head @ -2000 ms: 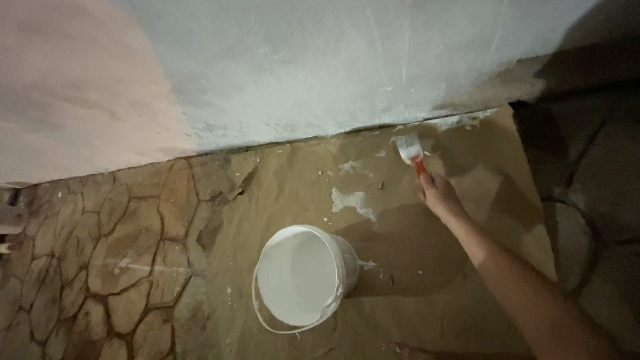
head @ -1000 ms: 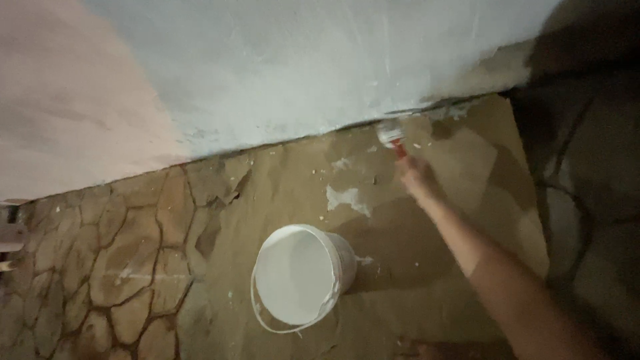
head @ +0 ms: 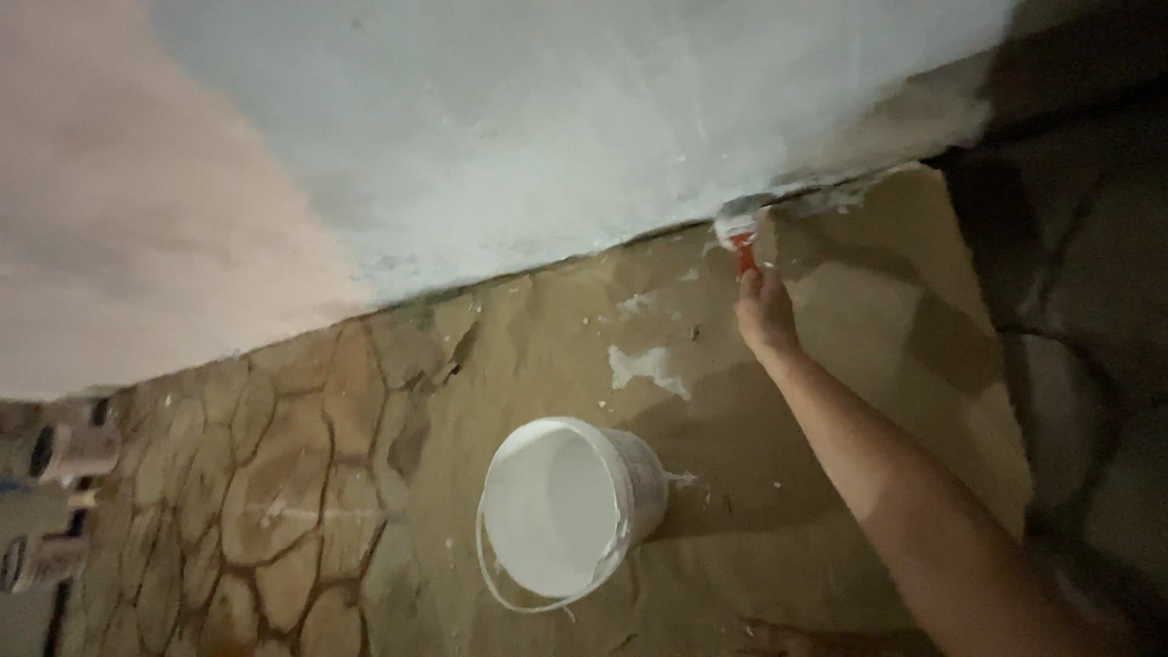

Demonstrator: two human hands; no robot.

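My right hand (head: 766,310) grips the red handle of a paintbrush (head: 744,239), whose white-coated bristles touch the foot of the wall (head: 547,137) where it meets the floor covering. The wall carries whitish paint, with a pink part at the left and a darker, duller patch at the right. A white plastic bucket (head: 557,511) of white paint stands below and left of my hand, its wire handle hanging down on the near side. My left hand is not clearly seen; a dim reddish shape at the bottom edge cannot be made out.
Brown protective paper (head: 547,338) with white smears and a torn edge covers the floor along the wall. Irregular stone paving (head: 274,484) shows at the left, with blurred objects (head: 78,452) at the far left. Dark paving (head: 1086,365) lies at the right in shadow.
The brush in my right hand was over the paper, then moved left toward the wall's foot; now its bristles are at the wall's bottom edge. The bucket stays on the paper.
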